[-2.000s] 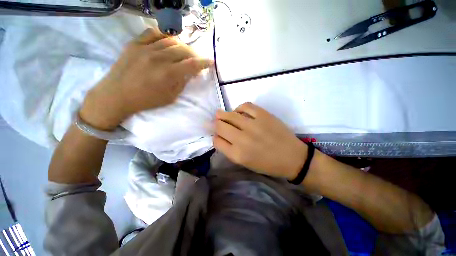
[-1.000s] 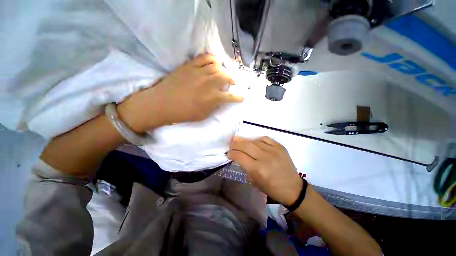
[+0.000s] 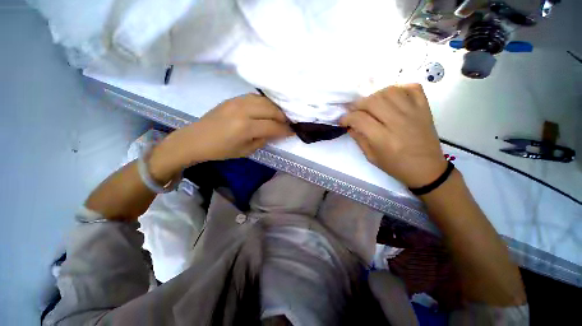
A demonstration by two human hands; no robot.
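The white garment [image 3: 300, 57] lies heaped on the machine table, its upper part washed out by bright light. A dark strip [image 3: 317, 132] shows at its near edge, between my two hands. My left hand [image 3: 246, 125] pinches the dark strip's left end with thumb and fingers. My right hand [image 3: 395, 130] pinches the garment edge and the strip's right end. The fingertips of both hands are partly hidden by the cloth. The needle area is lost in glare.
The sewing machine's grey knob [image 3: 478, 65] and metal parts are at the upper right. Black thread snips [image 3: 538, 149] lie on the table at the right. A measuring tape [image 3: 319, 177] runs along the table's front edge. A brown cloth [image 3: 418, 270] is below the table edge.
The garment edge is now away from the needle, towards the table's front. My left hand has left the needle area and come down to the edge. The dark strip now shows. The camera view has shifted.
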